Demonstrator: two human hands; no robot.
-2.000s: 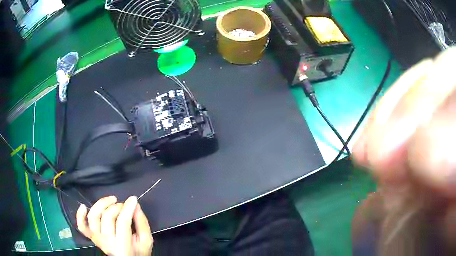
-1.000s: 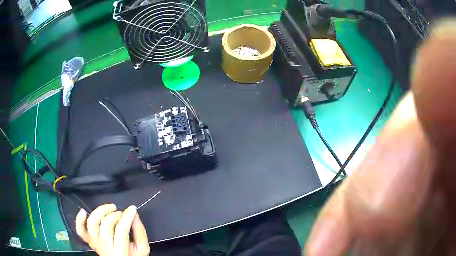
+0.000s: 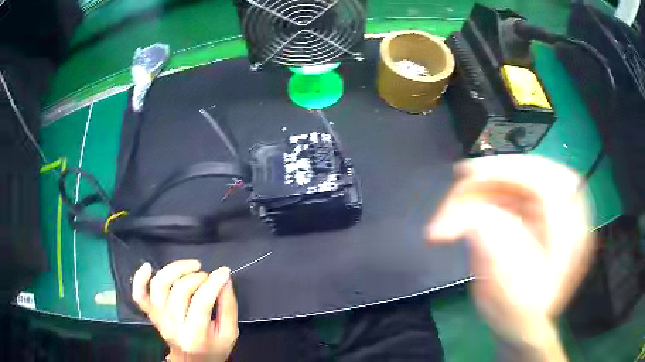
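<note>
My left hand (image 3: 189, 304) is at the lower left, its thumb and fingers pinching a thin silvery solder wire (image 3: 252, 263) that points up and right. The black device housing (image 3: 315, 215) lies on the mat in front of me. The circuit board (image 3: 310, 164) with white printing is on its top. Fine red wires show at the housing's left side, beside a black cable (image 3: 185, 171). My right hand (image 3: 520, 237) is over the mat's right part, blurred, with no tool visible in it. Both hands are apart from the housing.
The fume fan (image 3: 304, 32) stands at the back, with a green disc (image 3: 315, 89) below it. A brown tape roll (image 3: 416, 88) and the black soldering station (image 3: 488, 106) with its yellow sponge (image 3: 526, 86) stand to the right. A coiled cable with a yellow tie (image 3: 115, 220) lies left.
My right hand has moved from close to the camera at the far right, down and left over the bench. The view has shifted, so the bench items appear further right. My left hand still pinches the wire.
</note>
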